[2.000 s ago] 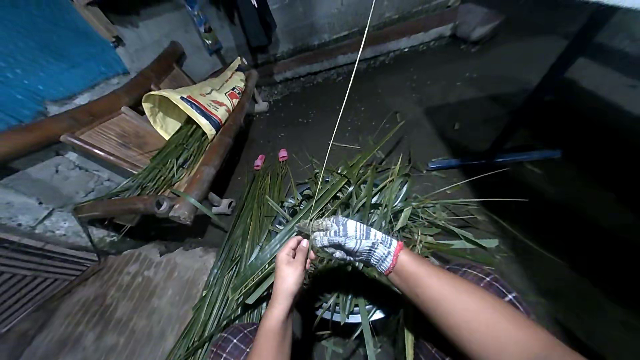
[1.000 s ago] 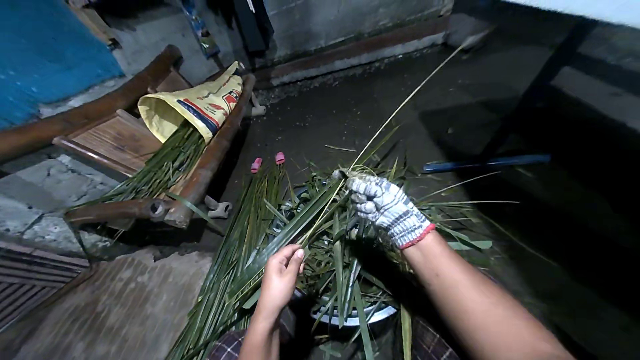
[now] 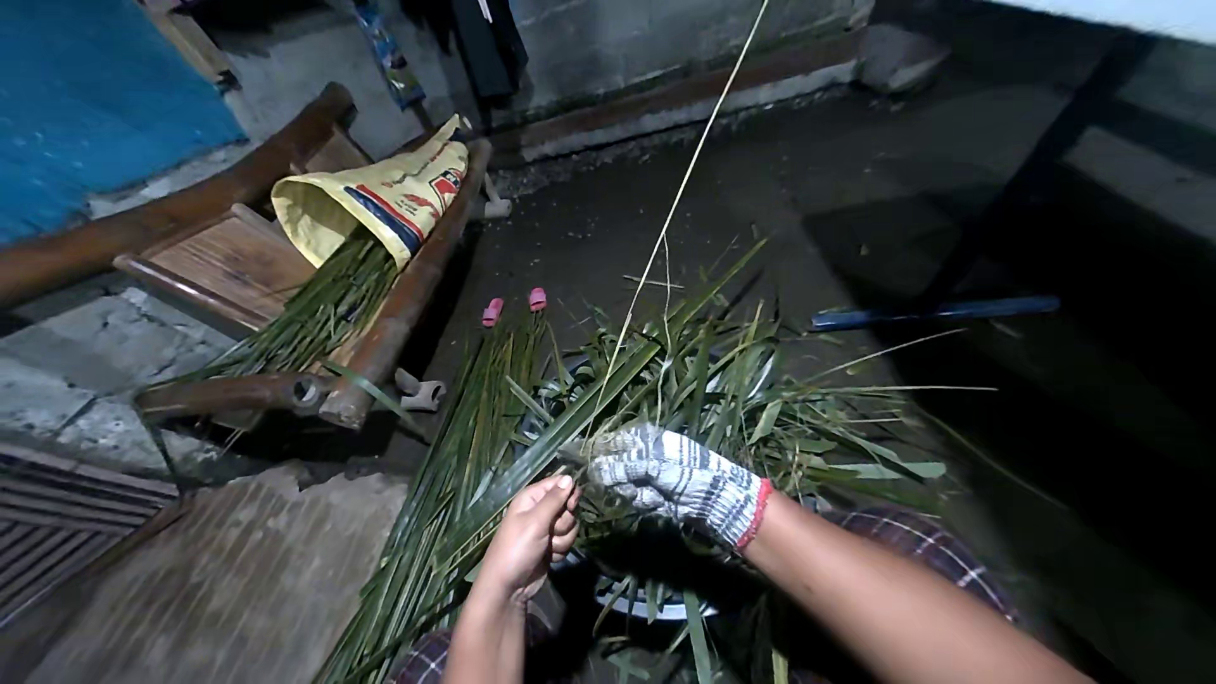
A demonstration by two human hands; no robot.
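My bare left hand (image 3: 540,532) has its fingers closed on the lower part of a long palm leaf strand. Close beside it, my right hand (image 3: 665,475), in a grey and white knit glove with a red cuff, is closed around the same strand. A thin pale leaf rib (image 3: 686,180) rises from the gloved hand to the top of the view. Under both hands, cut green leaf pieces (image 3: 731,389) heap over a basin (image 3: 655,604). Long green palm leaves (image 3: 446,475) lie to the left. Whether the right hand holds a blade is hidden.
A yellow printed sack (image 3: 389,190) with more palm leaves (image 3: 332,309) lies on a bamboo bench (image 3: 228,256) at the left. Two pink slippers (image 3: 492,312) are beyond the long leaves. A blue bar (image 3: 936,312) lies at the right, near a dark table leg.
A second ago my gloved hand was farther up and right, away from my left hand; now it is back beside it. The pale rib stands steeper than a second ago.
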